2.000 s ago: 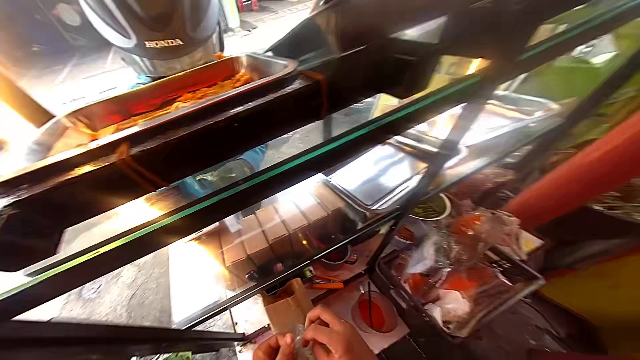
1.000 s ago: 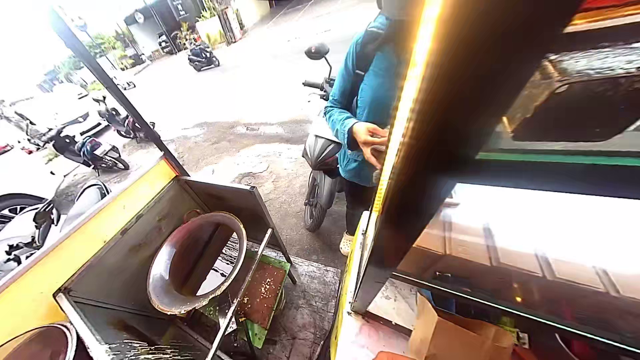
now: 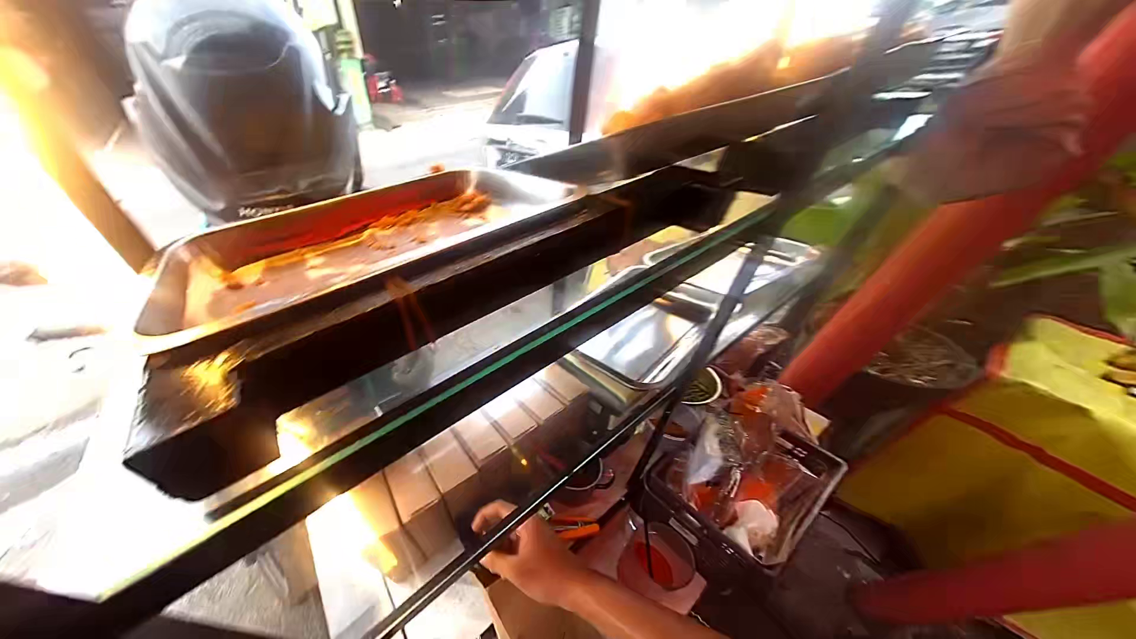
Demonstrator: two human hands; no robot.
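My right hand (image 3: 532, 555) reaches in from the bottom, its fingers curled behind the lower glass edge. It is beside a row of folded brown cardboard boxes (image 3: 448, 466); whether it holds anything is unclear. Just below it lies a brown paper piece (image 3: 524, 612). An orange-handled tool (image 3: 575, 531) is to its right, and further right stands a clear tub of red sauce (image 3: 655, 561). My left hand is not seen. At the upper right is a blurred hand (image 3: 994, 142) beside a red pole; whose it is cannot be told.
A metal tray of orange-red food (image 3: 355, 253) sits on the dark upper shelf. Glass shelf edges (image 3: 497, 359) cross the view. Further down are a steel tray (image 3: 635, 342) and a black basket of bagged items (image 3: 781, 532). A grey helmet (image 3: 244, 106) is behind the shelf.
The view has swung away to the street and back. Two seconds ago both hands were together low near the paper; now one hand is up beside the boxes.
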